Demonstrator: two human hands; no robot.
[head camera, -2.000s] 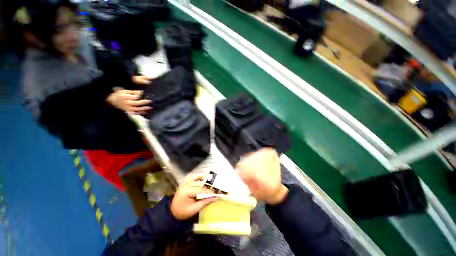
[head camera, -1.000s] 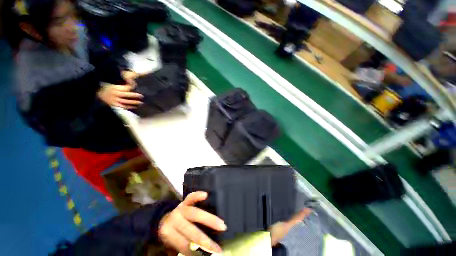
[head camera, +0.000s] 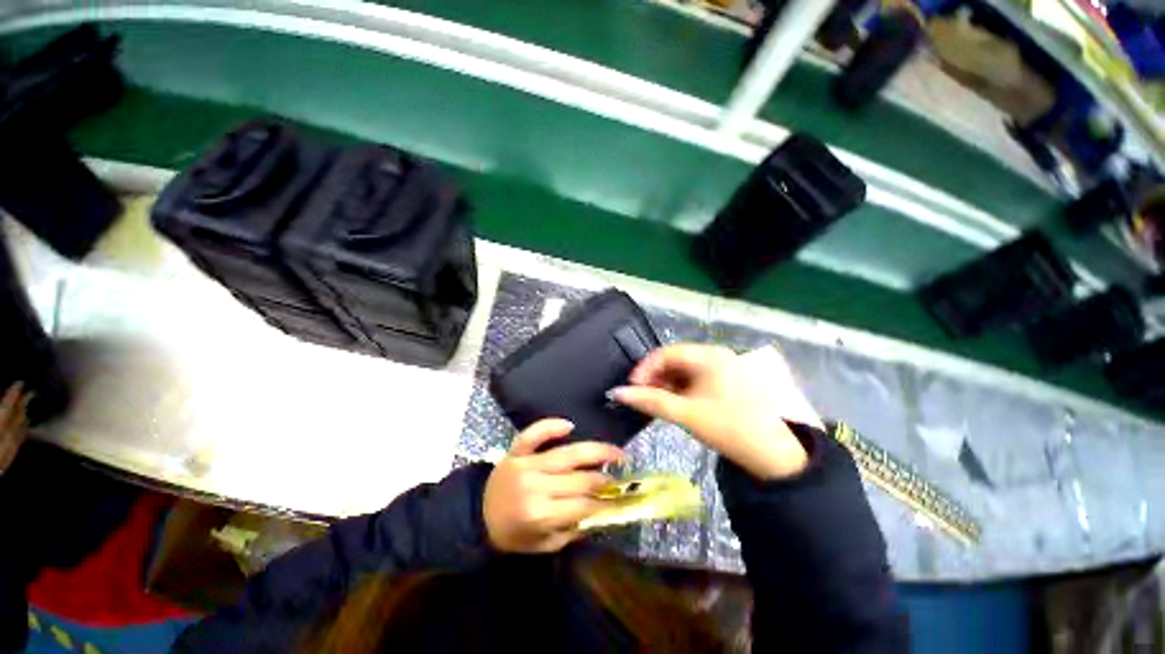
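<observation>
A black box-shaped unit (head camera: 562, 364) lies on the silvery bench covering in front of me, plain panel up, turned at an angle. My left hand (head camera: 547, 492) is at its near edge, closed on yellow backing paper (head camera: 658, 501) with a small dark and pale piece on it. My right hand (head camera: 715, 403) is over the unit's right part, thumb and forefinger close together at the panel. A tiny pale spot shows at the fingertips; I cannot tell if it is a label or a nail.
Two black units (head camera: 326, 243) stand at left on the pale bench (head camera: 256, 396), handles up. A white sheet (head camera: 779, 383) and a perforated strip (head camera: 907, 483) lie at right. More black units (head camera: 786, 205) are on the green conveyor behind. Another person's hand (head camera: 13, 428) shows at the left edge.
The view has swung right. The unit that was held up now lies on the silvery covering. My right hand, partly hidden behind it before, is now over its panel.
</observation>
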